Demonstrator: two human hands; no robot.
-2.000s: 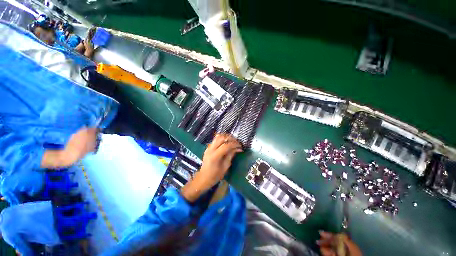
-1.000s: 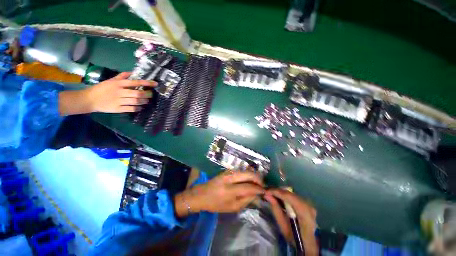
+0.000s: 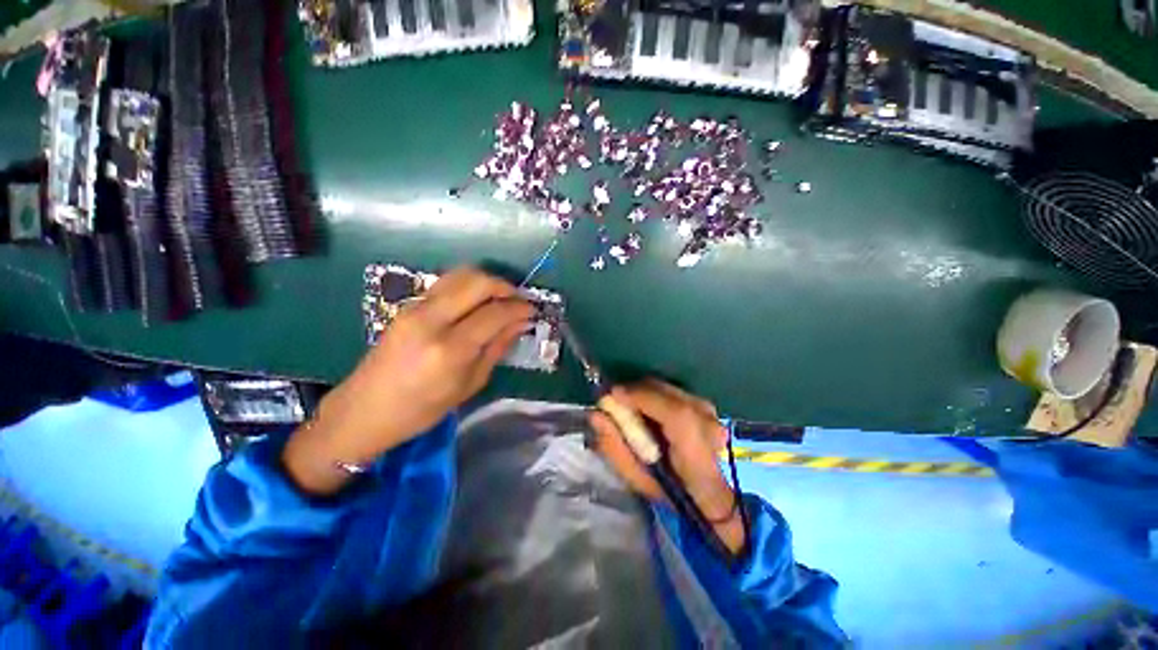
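Observation:
A phone board assembly [image 3: 540,345] lies on the green bench in front of me, partly covered by my left hand. My left hand [image 3: 451,337] is over the board, its fingertips pinched on a thin pale strand, likely solder wire [image 3: 542,263], that points up and right. My right hand [image 3: 667,444] holds a soldering iron [image 3: 629,425] by its tan grip, with the tip at the board's right part, close to my left fingertips. A loose heap of small pinkish-purple and silver components [image 3: 692,178] lies beyond the board.
Stacked board assemblies [image 3: 711,51] line the back edge. Dark ribbed strips [image 3: 191,165] lie at left with boards [image 3: 76,140] on top. At right are a round black fan grille [image 3: 1095,226], a cream cup [image 3: 1060,343] and a tan block [image 3: 1095,413]. A dark tray [image 3: 260,404] is below the left edge.
The view has swung right, bringing in the cup and fan. My hands, earlier close together below the board, are now over it, the iron's tip at the board. The neighbour's hand is out of view.

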